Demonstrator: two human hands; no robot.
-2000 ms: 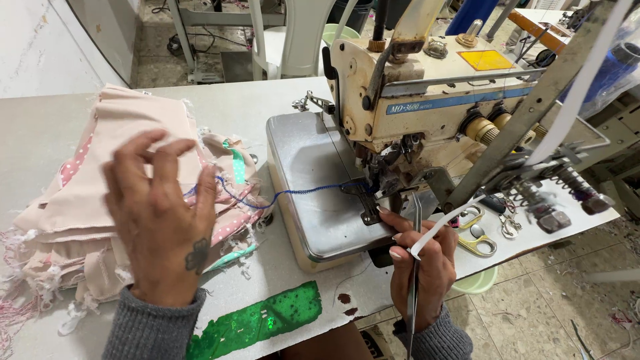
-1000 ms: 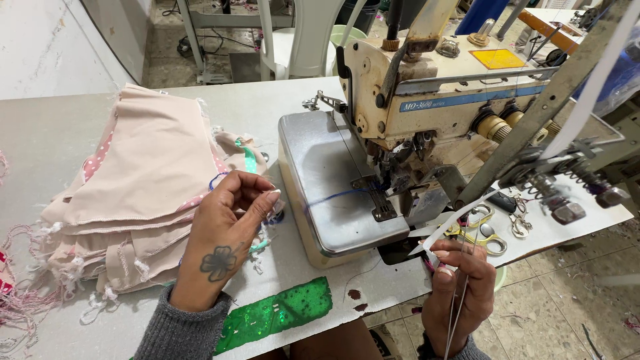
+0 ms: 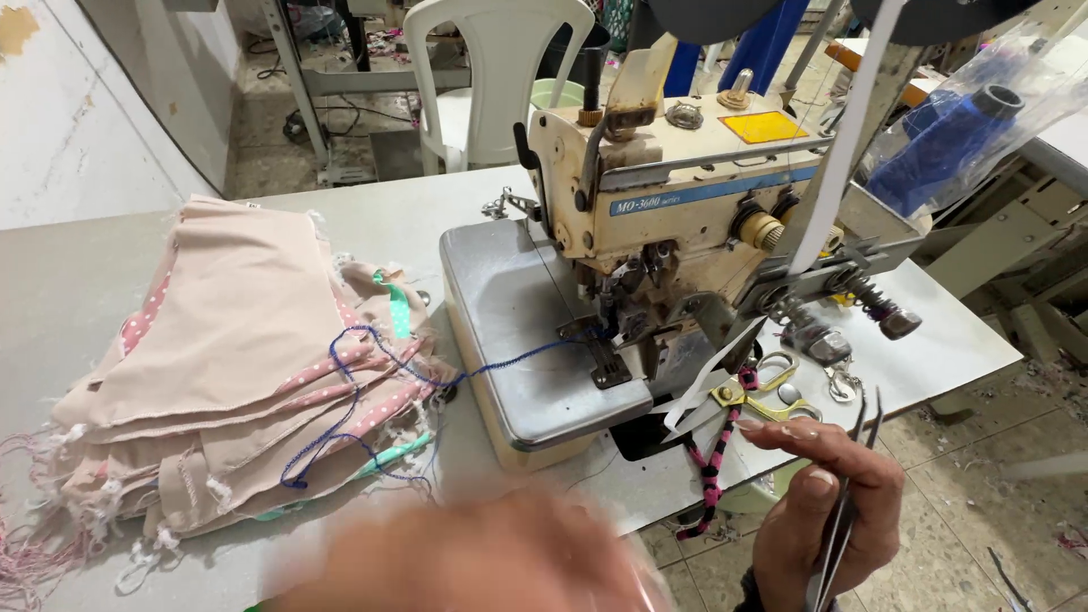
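Observation:
My left hand (image 3: pixel 484 552) is a blur at the bottom centre, in front of the table edge; what it holds cannot be made out. My right hand (image 3: pixel 829 510) has a pair of metal tweezers (image 3: pixel 837 518) held against its palm, the tips pointing up, its index finger near the scissors. The overlock sewing machine (image 3: pixel 671 204) stands behind the hands. From its presser foot area a blue thread chain (image 3: pixel 527 353) runs left over the metal cover (image 3: pixel 527 340) and lies looped on a stack of beige fabric pieces (image 3: pixel 246 314) with pink dotted edges. White elastic tape (image 3: pixel 837 161) hangs down to the machine's front.
Yellow-handled scissors (image 3: pixel 765 399) and a pink-and-black braided cord (image 3: pixel 722 450) lie right of the cover. Beyond the white table (image 3: pixel 76 246) stand a white plastic chair (image 3: pixel 493 59) and a blue thread cone (image 3: pixel 943 153) in plastic. The machine's thread tension springs (image 3: pixel 850 314) jut out at the right.
My left hand has moved from beside the fabric stack to the bottom centre. The blue thread chain now lies over the stack. My right hand has stayed around the tweezers.

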